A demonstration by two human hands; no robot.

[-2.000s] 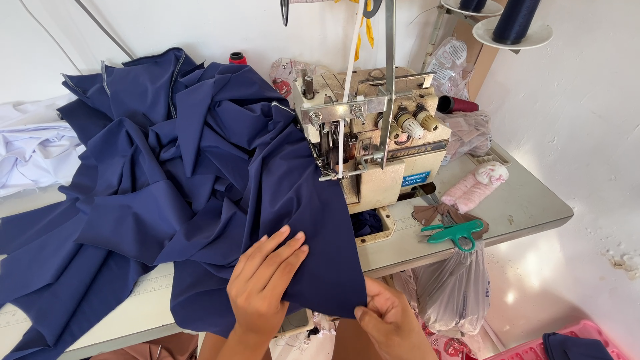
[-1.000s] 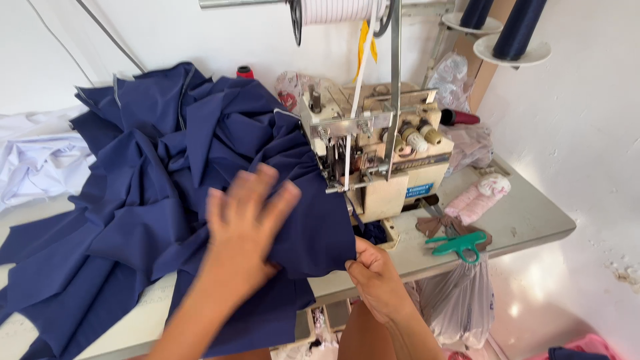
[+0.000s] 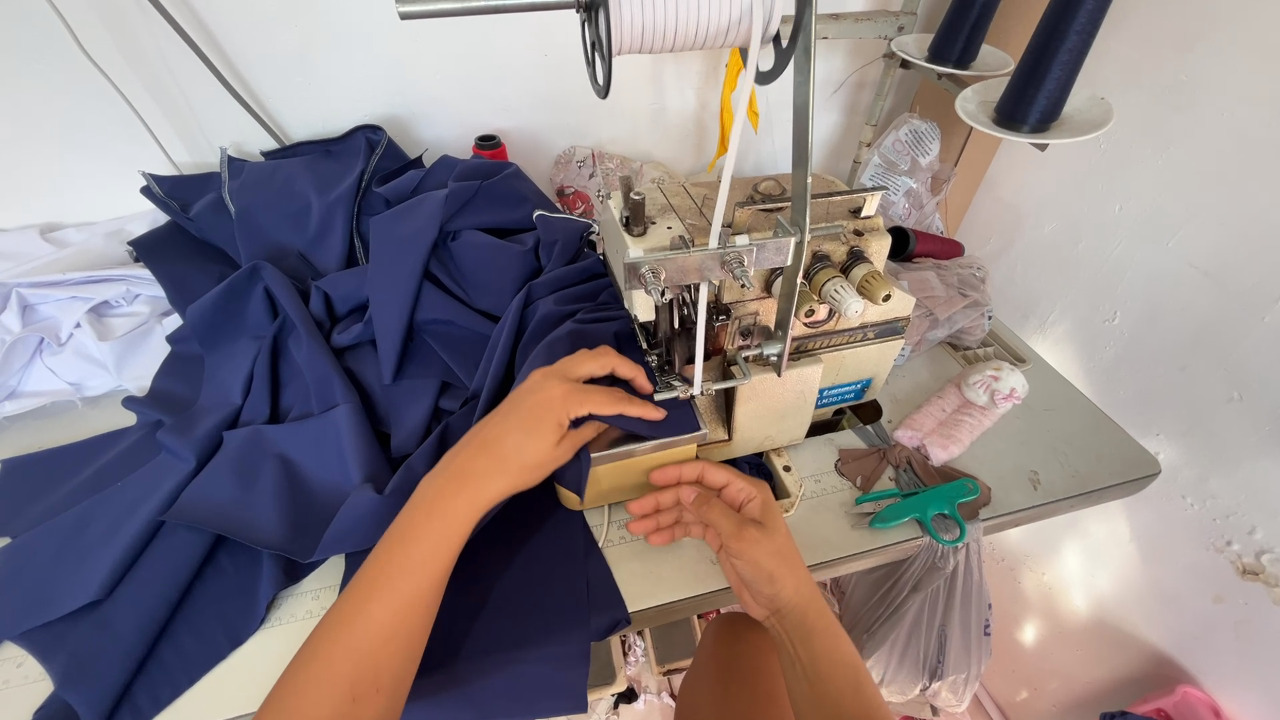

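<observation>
A large heap of navy blue fabric (image 3: 290,390) lies left of an overlock sewing machine (image 3: 770,290) and reaches its presser foot. My left hand (image 3: 560,410) rests on the fabric edge at the machine's front plate, fingertips beside the presser foot; whether it pinches the cloth is hard to tell. Below and to the right, in front of the machine's cream-coloured bed, my right hand (image 3: 715,520) is held with its fingers apart and nothing in them. A white elastic band (image 3: 735,150) runs from a spool (image 3: 690,22) down to the presser foot.
Green-handled thread snips (image 3: 925,508) lie at the table's front edge (image 3: 1060,507), near a pink cloth roll (image 3: 962,410). A plastic bag (image 3: 920,620) hangs below. White fabric (image 3: 75,310) lies far left. Navy thread cones (image 3: 1052,65) stand upper right, and a metal bar (image 3: 800,180) rises before the machine.
My left hand has moved from the middle of the navy fabric to the presser foot. The right hand has let go of the fabric's edge, which it held in the earlier frames.
</observation>
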